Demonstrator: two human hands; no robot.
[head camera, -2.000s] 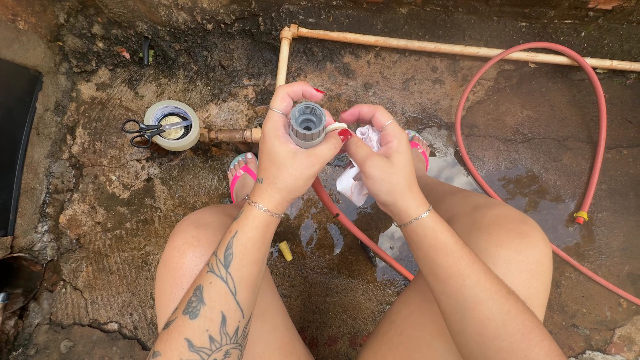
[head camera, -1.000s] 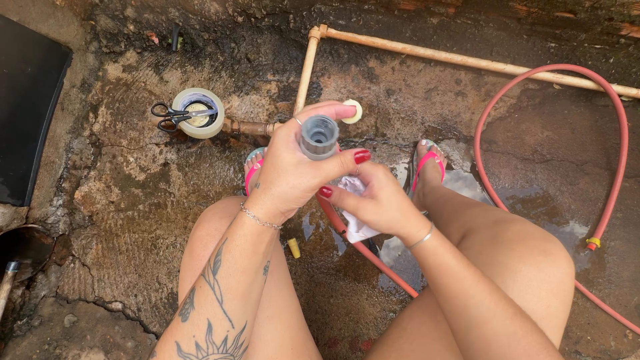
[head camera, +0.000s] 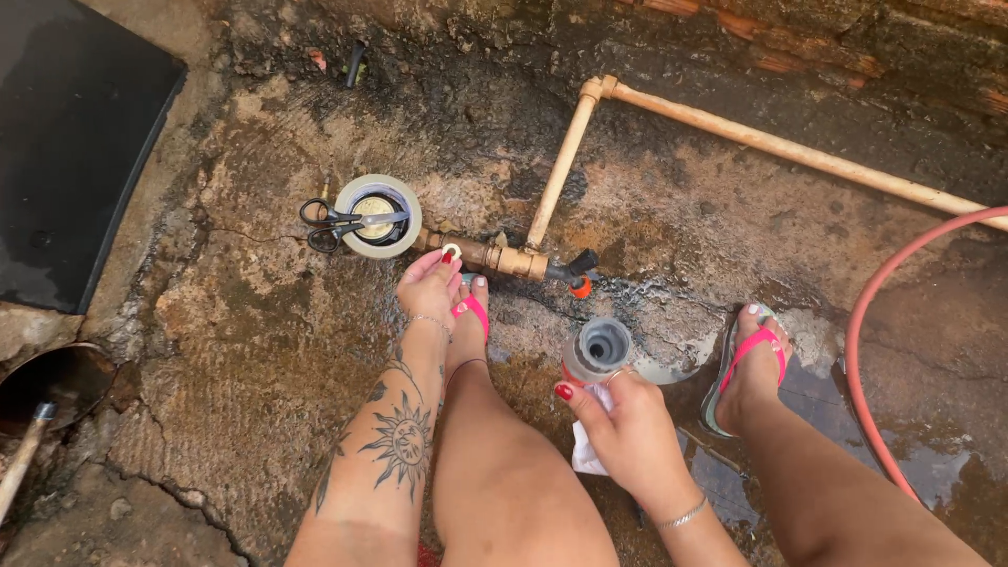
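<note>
Between the fingertips of my left hand (head camera: 429, 287) is a small pale ring (head camera: 451, 252), held over the brown pipe fitting (head camera: 472, 249). My right hand (head camera: 634, 425) grips a grey plastic cylindrical fitting (head camera: 598, 350), its round opening facing up, together with a white cloth (head camera: 587, 450). Left of the pipe, a roll of tape (head camera: 346, 199) lies flat around a round yellowish piece, with black-handled scissors (head camera: 324, 225) resting across it. A small tap (head camera: 583, 264) with a black handle and an orange end sits at the end of the pipe.
Beige pipe (head camera: 756, 137) runs along the wall base. A red hose (head camera: 853, 354) curves at the right over wet concrete. My feet in pink-strapped flip-flops (head camera: 756, 358) stand on the ground. A black panel (head camera: 71, 150) and a round hole (head camera: 59, 386) with a wooden handle (head camera: 24, 465) lie left.
My hands, together around the grey fitting before, are now apart. The left has moved left with the pale ring; the grey fitting is now in my right hand.
</note>
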